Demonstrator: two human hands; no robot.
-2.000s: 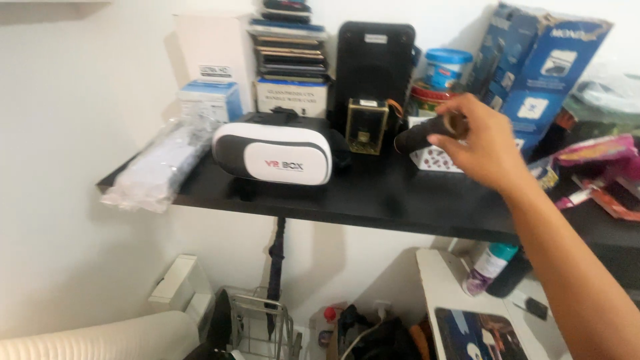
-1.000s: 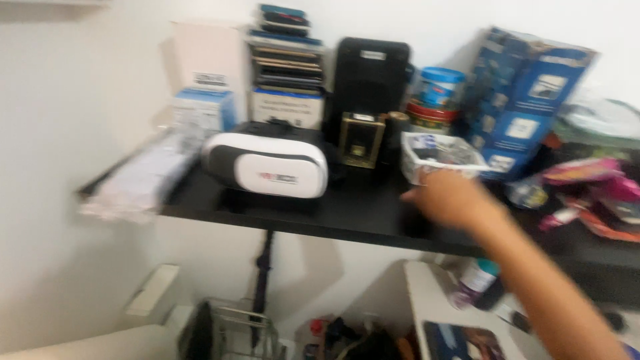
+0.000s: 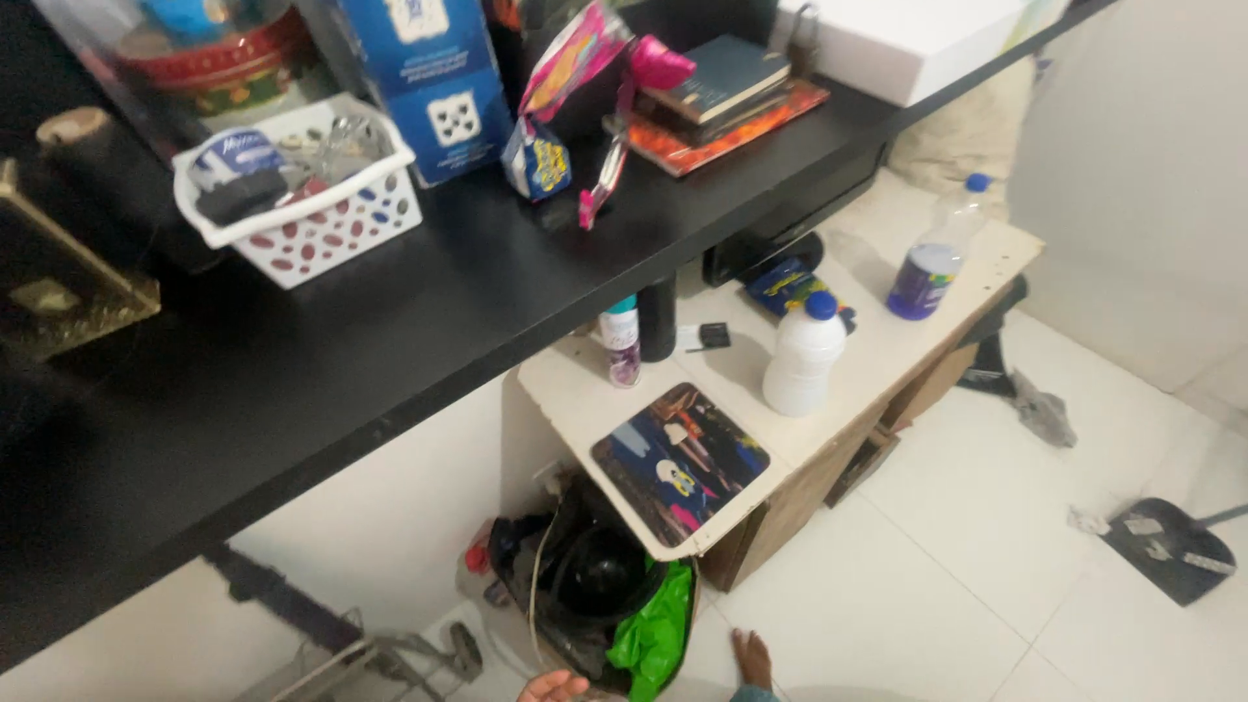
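Observation:
At the bottom edge, only the fingers of one hand show, apparently my left hand (image 3: pixel 554 685), below the black shelf and beside a bin with a green plastic bag (image 3: pixel 658 624); the rest is cut off. My right hand is out of view. On the shelf (image 3: pixel 390 361) stands a white perforated plastic basket (image 3: pixel 327 224) holding a blue-and-white round container (image 3: pixel 237 156), dark items and clear plastic. To its left are a dark cylinder with a tan top (image 3: pixel 73 127) and a black box with gold edges (image 3: pixel 68 283).
Blue box (image 3: pixel 453 117), pink wrapper (image 3: pixel 575 58), books (image 3: pixel 726 78) and white box (image 3: pixel 907 49) line the shelf. A lower table holds a spray can (image 3: pixel 621 341), mouse pad (image 3: pixel 682 463), white bottle (image 3: pixel 804 356) and purple-liquid bottle (image 3: pixel 926 263). A dustpan (image 3: pixel 1165 551) lies on the floor.
My right hand held the dark cylinder, then let go and was at the basket; now it is out of view. Fingers have appeared at the bottom edge. The view has swung right and down.

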